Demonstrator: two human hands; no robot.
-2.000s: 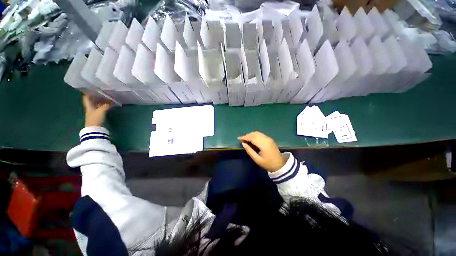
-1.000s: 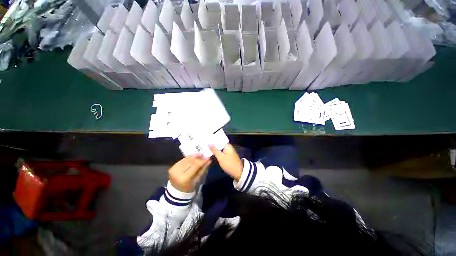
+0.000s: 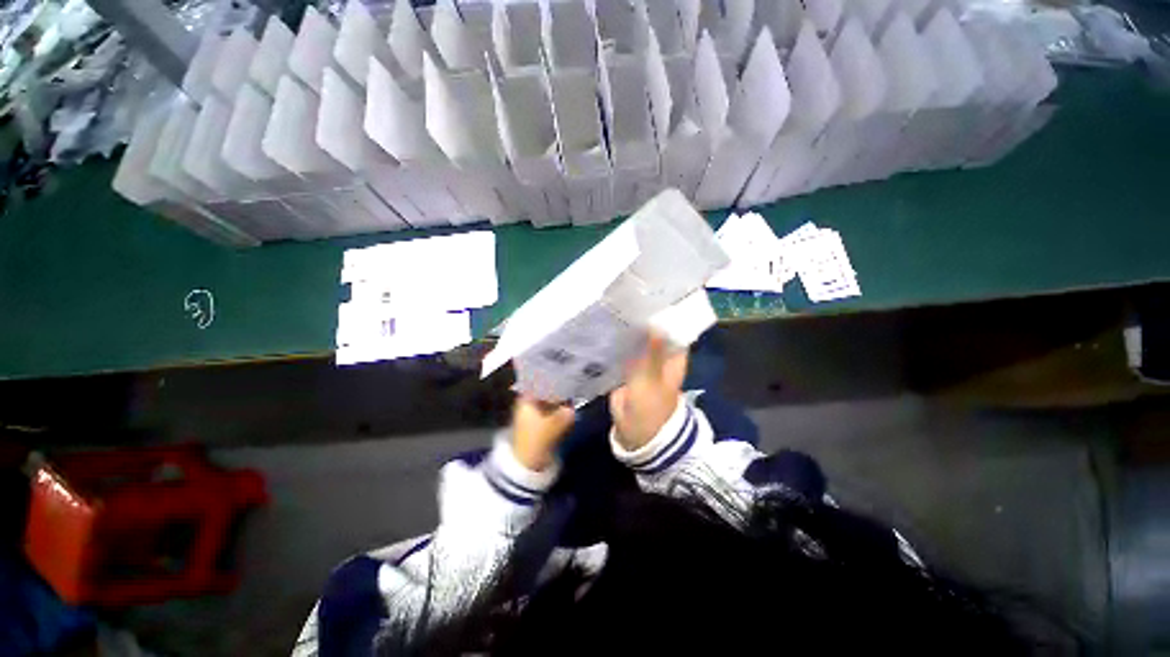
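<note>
A white printed carton (image 3: 597,315), partly opened out into a box shape, is held tilted over the bench's front edge. My left hand (image 3: 542,426) grips its lower left part; the fingers are partly hidden by the carton. My right hand (image 3: 652,385) holds its lower right side near a small end flap and is slightly blurred. Flat white blanks (image 3: 417,293) lie stacked on the bench to the left of the carton. Small printed cards (image 3: 821,262) lie fanned to the right, partly behind the carton's right end.
Rows of open white boxes (image 3: 462,135) with raised pointed lids stand along the green bench (image 3: 276,293). Shiny plastic-wrapped goods (image 3: 77,84) lie behind at the left. A thin white loop (image 3: 199,307) lies on the bench. A red stool (image 3: 135,520) is on the floor at the left.
The blank held low as a flat piece is now raised and opened into a box shape, moved up and right. Both hands still hold it. The view has shifted slightly.
</note>
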